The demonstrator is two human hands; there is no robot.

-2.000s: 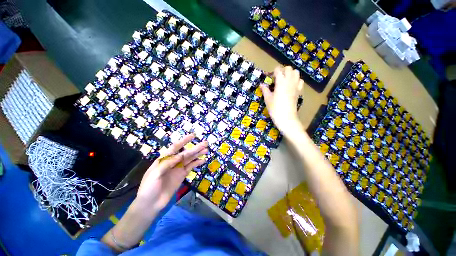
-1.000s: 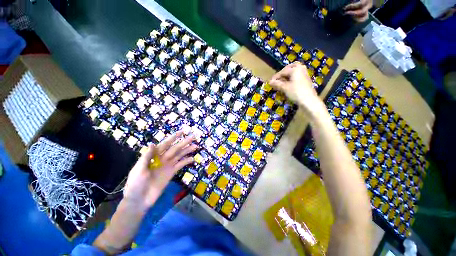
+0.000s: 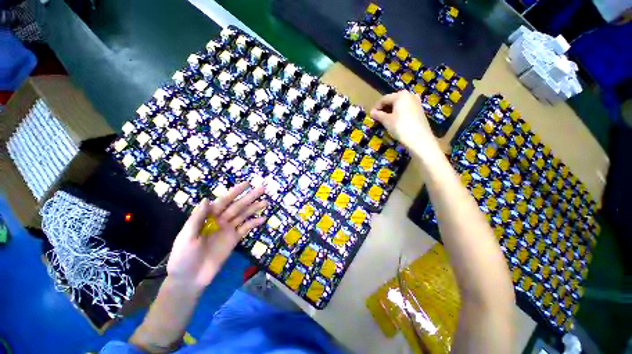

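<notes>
The main black tray of circuit boards lies in front of me in tight rows. Its boards at the right and near corner have amber tape tops; the others have pale tops. My left hand is palm up with fingers spread over the tray's near edge, an amber tape piece stuck near its thumb. My right hand is at the tray's right corner, thumb and fingertips pinched together at the taped boards; what is between them cannot be made out. A shiny amber tape sheet lies by my right forearm.
A taped tray is at the right. A smaller group of taped boards is beyond, with one loose board. White plastic parts are at the far right. A carton of white parts and white cables are at the left.
Since the first frame, my right hand has moved slightly and more amber tops show by it. My left hand has shifted left and turned palm up. A person's hand at the far side has gone.
</notes>
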